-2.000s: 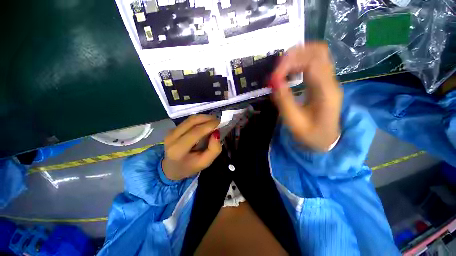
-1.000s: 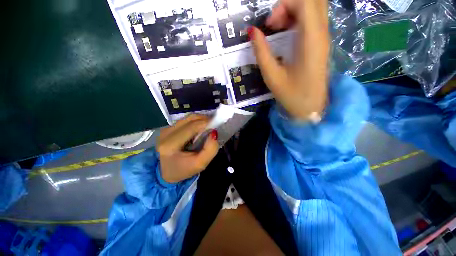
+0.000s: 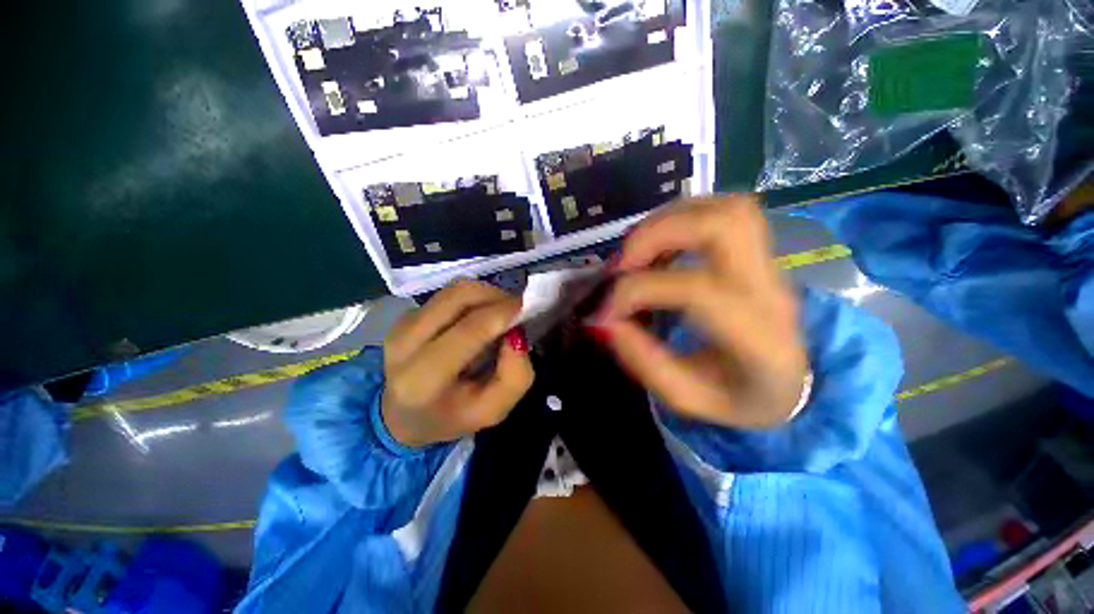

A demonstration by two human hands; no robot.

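My left hand (image 3: 454, 360) holds a release liner sheet (image 3: 546, 292), white on one side, between thumb and fingers close to my body. My right hand (image 3: 708, 314) is at the sheet's right end, blurred, with thumb and index finger near each other; whether a sticker is between them cannot be told. The white carrier tray (image 3: 510, 138) lies beyond both hands with flat black boards in two columns. The two nearest boards, left (image 3: 450, 226) and right (image 3: 614, 186), show small gold and silver patches.
A clear plastic bag (image 3: 816, 132) with a green sheet (image 3: 925, 74) lies right of the tray on the dark green bench (image 3: 156, 180). Another person's blue sleeve (image 3: 960, 270) is at the right. A round white tub (image 3: 300, 330) is below the bench edge.
My right hand has moved from over the tray's right column back toward my body, to the liner sheet. Both near boards are now uncovered. My left hand still holds the sheet.
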